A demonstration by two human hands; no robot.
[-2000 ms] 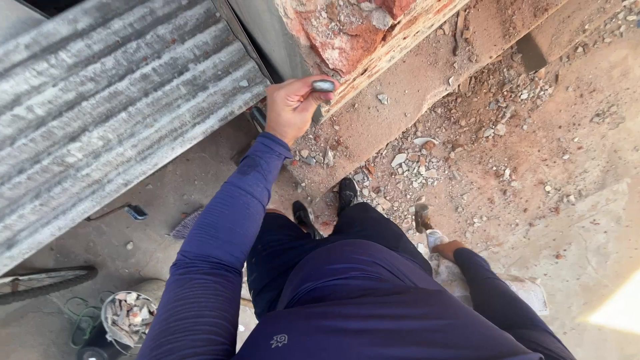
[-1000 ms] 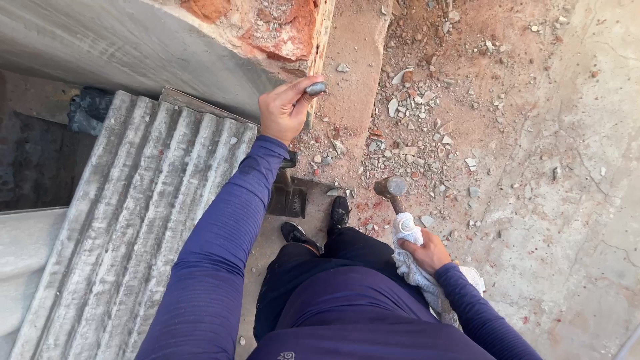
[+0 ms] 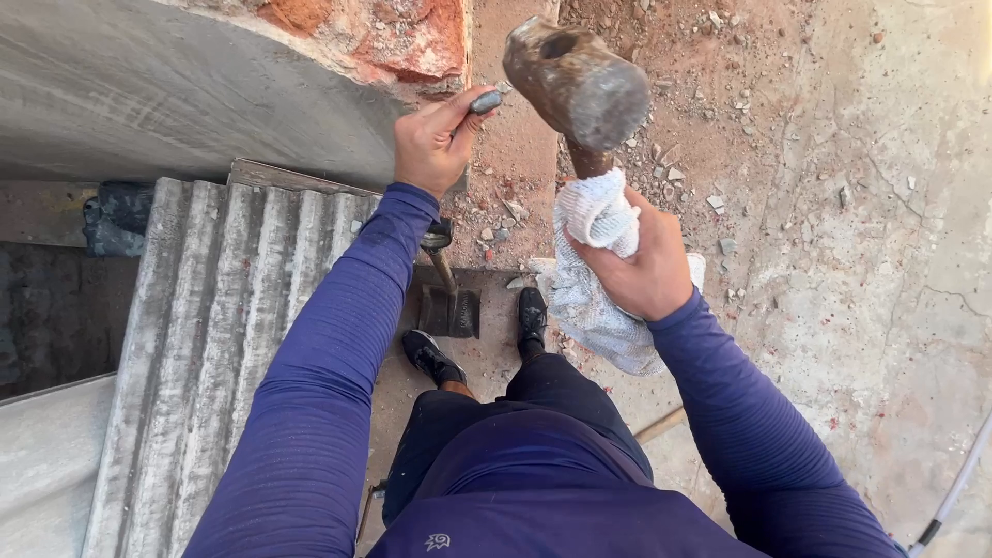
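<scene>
My left hand [image 3: 435, 143] is closed around a metal chisel [image 3: 486, 101], of which only the rounded end shows between thumb and fingers. It is at the broken edge of a wall with exposed red brick [image 3: 403, 39]. My right hand [image 3: 647, 260] grips the handle of a sledgehammer [image 3: 577, 81] through a white cloth [image 3: 601, 302] wrapped around it. The heavy, worn hammer head is raised to the right of the chisel, apart from it. The chisel's working end is hidden.
Corrugated sheets [image 3: 225, 263] lean at the left beside the grey wall face [image 3: 232, 93]. A shovel [image 3: 449, 311] stands near my feet. Rubble [image 3: 666, 174] is scattered over the dusty concrete floor [image 3: 852, 232]. A pale hose or pole [image 3: 961, 480] lies at lower right.
My right hand has come up from low beside my body, raising the hammer toward the chisel and the camera. My left hand still holds the chisel at the wall edge. The view has turned.
</scene>
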